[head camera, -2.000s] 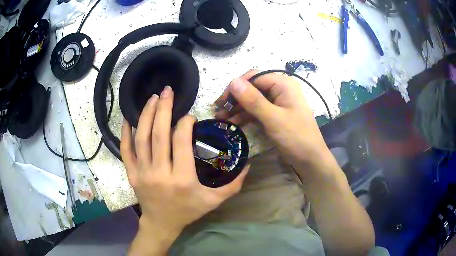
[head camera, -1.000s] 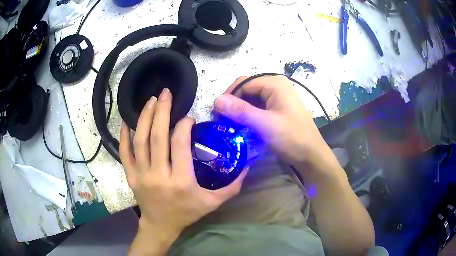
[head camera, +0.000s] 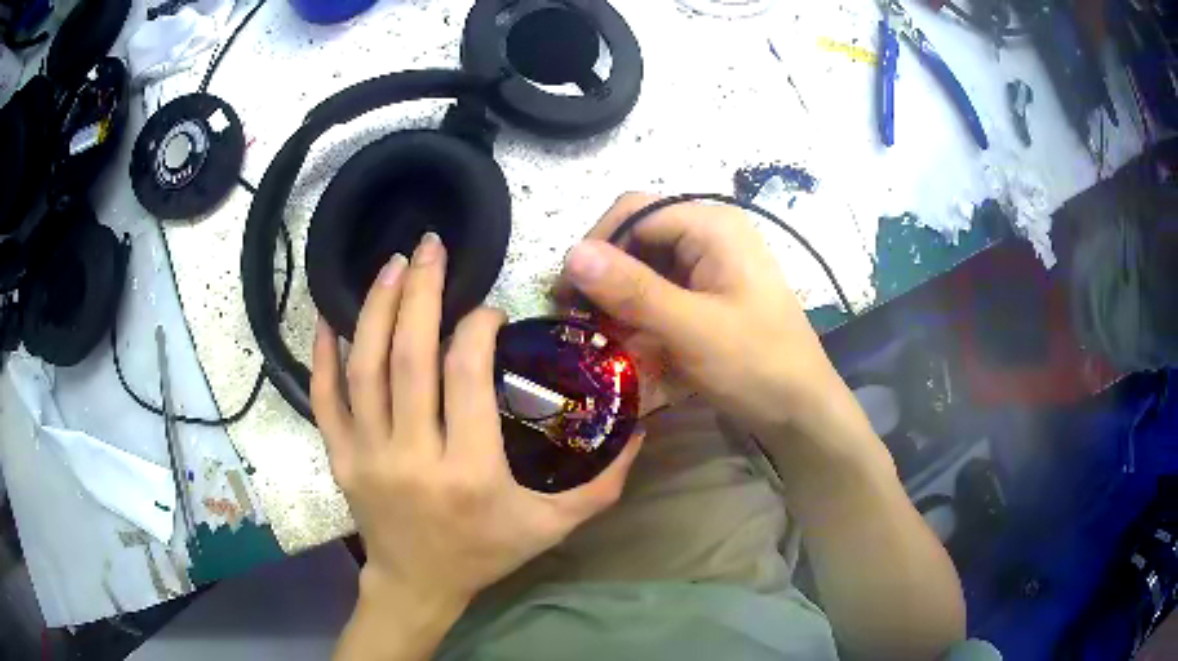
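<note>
My left hand (head camera: 433, 439) holds the headphones (head camera: 262, 233), its fingers over the closed padded ear cup (head camera: 407, 220) and its thumb around the open ear cup housing (head camera: 536, 462). Inside the housing, a silver battery (head camera: 527, 395) lies beside the curved circuit board (head camera: 602, 420), where a red light glows. My right hand (head camera: 698, 291) pinches the end of a thin black cable (head camera: 788, 233) at the housing's upper edge. The plug is hidden by my fingers.
A loose ear pad (head camera: 553, 58) lies behind the headband. A speaker driver (head camera: 177, 154) with a wire is at the left. A small loose board (head camera: 778, 181), blue-handled cutters (head camera: 889, 80) and tweezers (head camera: 173, 420) lie on the white bench. Black parts (head camera: 78, 284) crowd the far left.
My right hand has moved the cable end to the housing's edge. The board light came on blue and is now red. My left hand has hardly moved.
</note>
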